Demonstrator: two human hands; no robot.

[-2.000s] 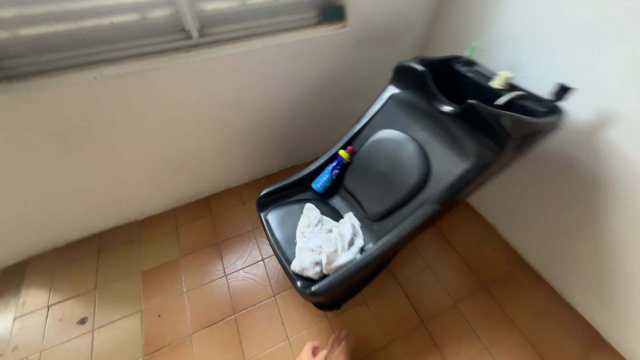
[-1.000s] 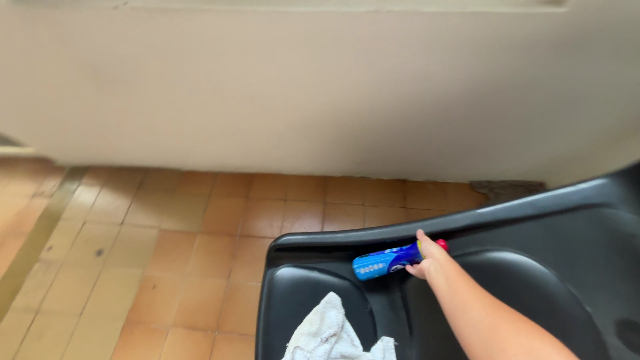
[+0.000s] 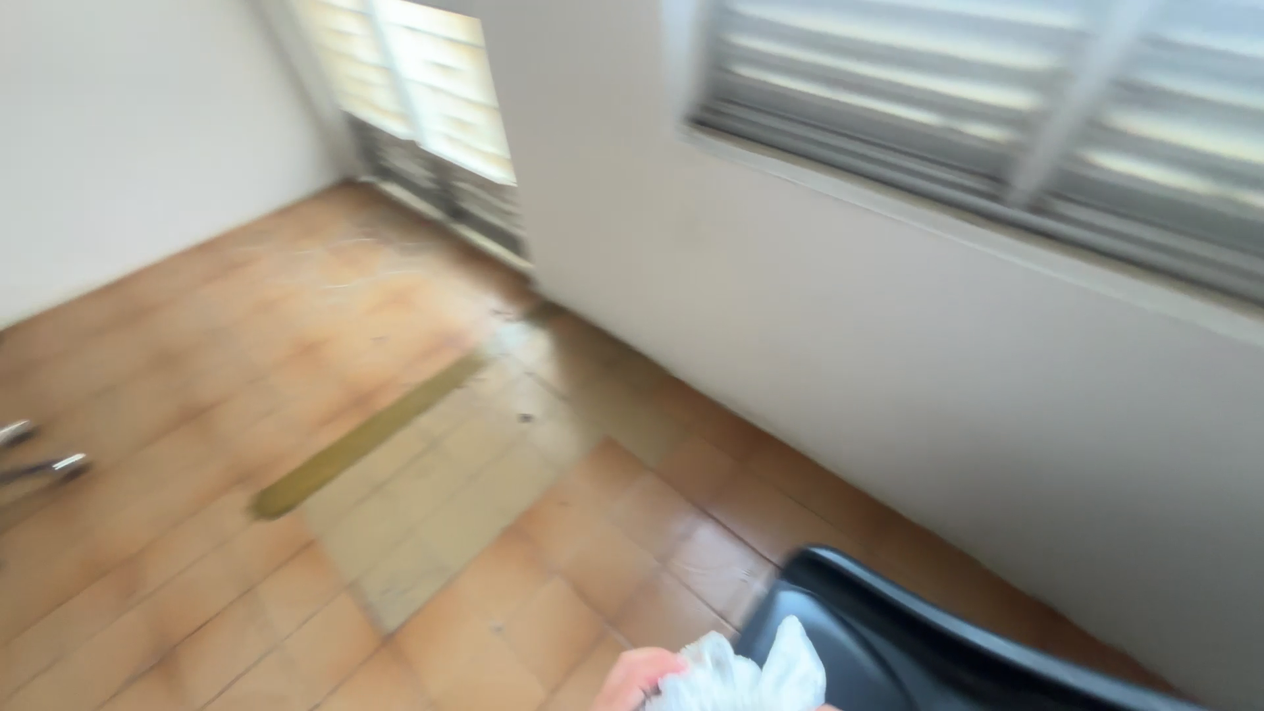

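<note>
At the bottom edge, my left hand (image 3: 637,679) grips the left side of a crumpled white cloth (image 3: 746,673). Only a sliver of skin, apparently my right hand (image 3: 828,707), shows at the cloth's lower right, and its fingers are hidden. The cloth is in front of the end of a black molded plastic seat or basin unit (image 3: 839,632), most of which is cut off by the frame. The blue bottle is out of view. The picture is blurred.
Orange and beige floor tiles (image 3: 553,612) run along a pale wall (image 3: 839,346) with a louvered window (image 3: 889,89). A louvered door (image 3: 425,109) stands at the back left. Metal-tipped legs or bars (image 3: 59,466) show at the far left.
One second ago my right hand was on the blue bottle and the white cloth lay on the black unit. Now the cloth is in my left hand. The view has swung left.
</note>
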